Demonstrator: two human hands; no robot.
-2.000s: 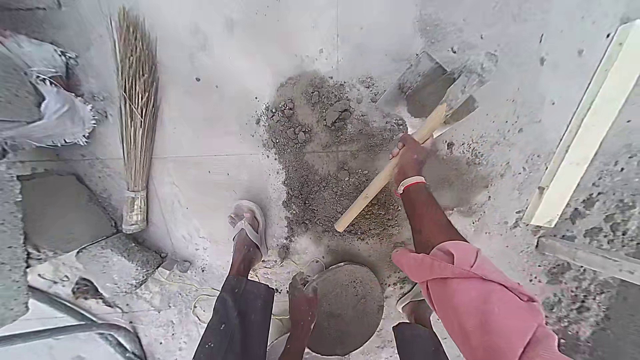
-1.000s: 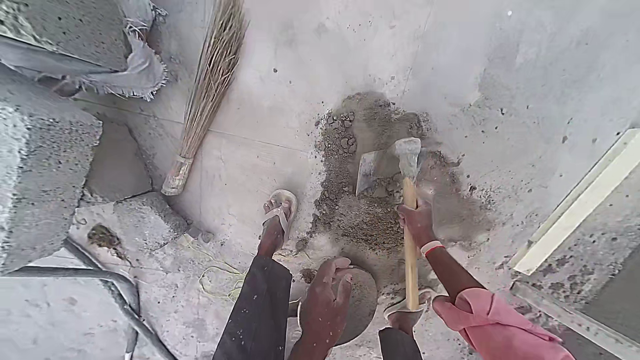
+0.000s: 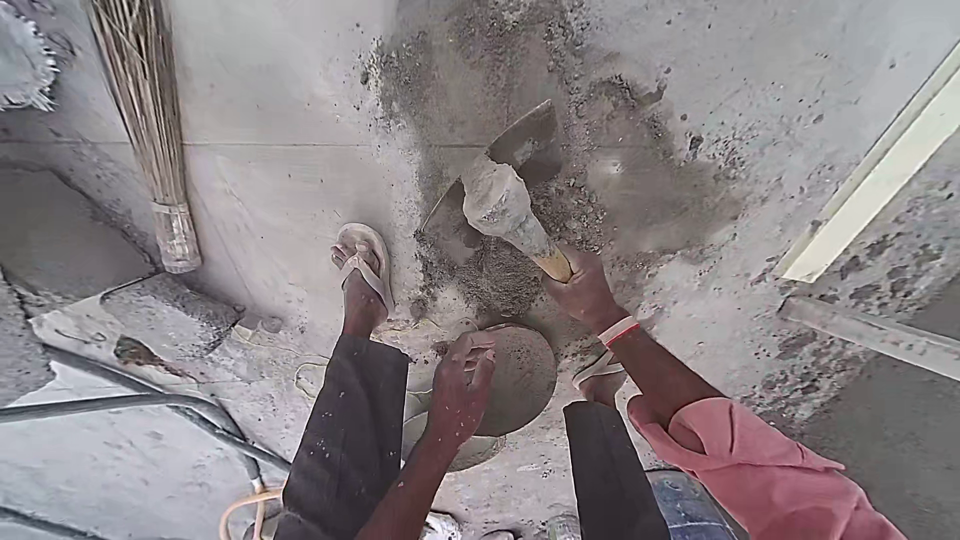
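Observation:
My right hand [image 3: 585, 292] grips the wooden handle of a hoe [image 3: 495, 195] close to its cement-crusted head. The hoe's wide metal blade rests in loose grey mortar mix [image 3: 499, 277] on the floor. Just below the mix, a round pan [image 3: 521, 382] has a grey, dusty surface. Over the pan's left edge is my left hand [image 3: 465, 375], its fingers bent; whether it touches the rim I cannot tell. The rest of the hoe's handle is hidden behind my right hand and forearm.
A stick broom [image 3: 150, 127] lies at the upper left. Concrete chunks [image 3: 169, 311] and dark hoses [image 3: 135, 401] are at the left. At the right are a pale straight bar [image 3: 874, 172] and a grey bar [image 3: 877, 337]. My sandalled feet [image 3: 364, 262] flank the pan.
The hoe's head has come down from the mix's upper right side to its lower part, nearer the pan. My right hand now grips close to the head. The view has shifted.

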